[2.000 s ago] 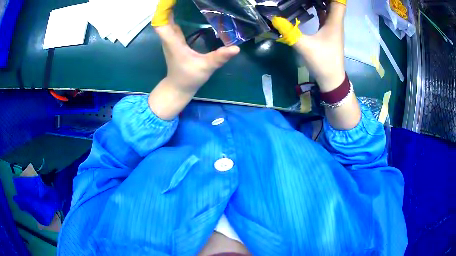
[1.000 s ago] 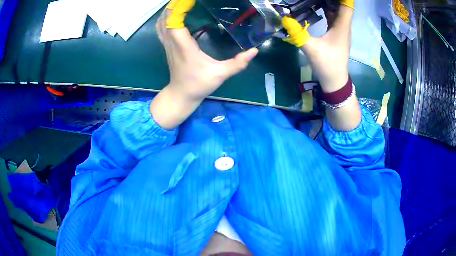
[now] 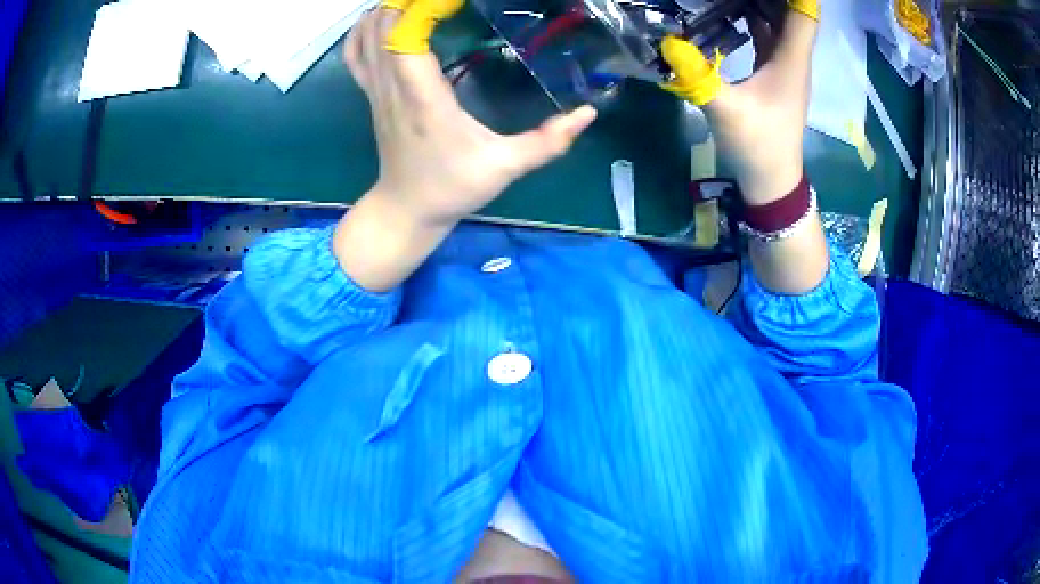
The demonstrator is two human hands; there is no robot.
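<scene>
A thin, shiny see-through plate (image 3: 559, 57) is tilted at the top of the view, its upper part cut off by the edge. My left hand (image 3: 451, 143), with yellow finger cots, holds the plate by its edges, the bare thumb at its lower corner. The upper fingertips are partly out of view. A black housing (image 3: 713, 21) lies right of the plate, mostly cut off by the top edge. My right hand (image 3: 762, 120) is around the housing's near side, its cotted thumb beside the plate's right edge.
White squares (image 3: 137, 51) and more white sheets (image 3: 279, 40) lie at the left on the green bench mat (image 3: 228, 143). A white work sheet (image 3: 838, 80) and a bag with yellow contents (image 3: 912, 29) are at the right. Tape strips (image 3: 623, 194) stick to the front edge.
My left hand has shifted slightly right with the plate, which now lies closer to the right thumb. My right hand has moved slightly right and down.
</scene>
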